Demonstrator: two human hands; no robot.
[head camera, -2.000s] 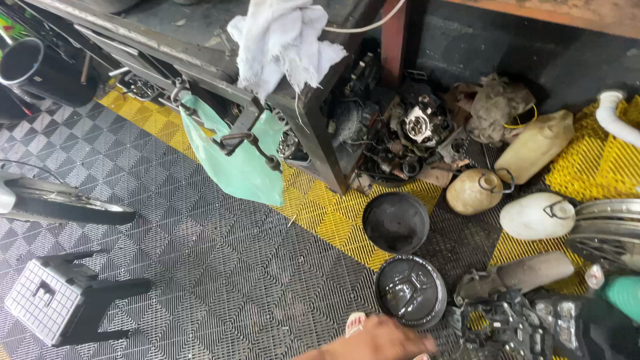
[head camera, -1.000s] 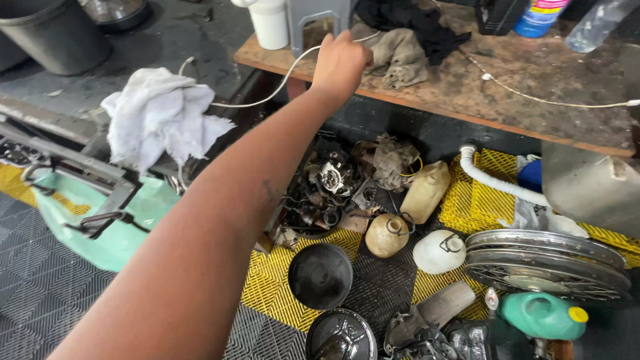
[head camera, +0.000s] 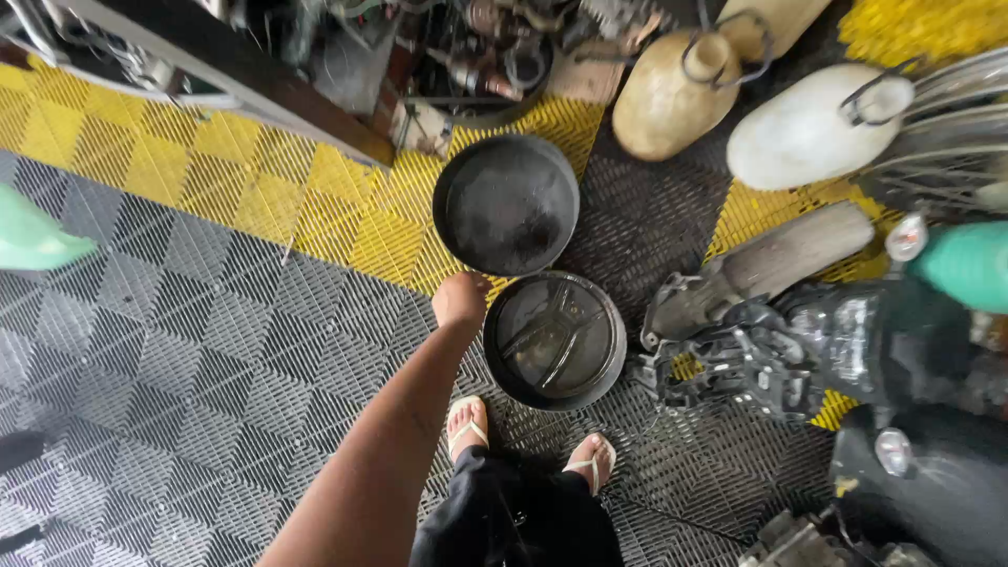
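My left hand (head camera: 461, 299) reaches in from the lower left, with its curled fingers at the lower left rim of a round black pan (head camera: 505, 206). Whether they grip that rim is hidden. Just below, close to my wrist, lies a second round black pan (head camera: 554, 340) with dark, shiny liquid and a branched shape in it. Both pans rest on the tiled plastic grate floor, one beside the other. My right hand is out of view.
A stained plastic jug (head camera: 669, 102) and a white jug (head camera: 811, 130) lie at the upper right. Dark motorcycle parts (head camera: 748, 362) and a fender (head camera: 795, 252) fill the right side. A bench leg (head camera: 315, 118) slants down at the upper left. My sandalled feet stand below the pans.
My left hand was over the wooden bench by a grey-brown cloth one second ago; now it is down at the pans. The view has tilted down to the floor.
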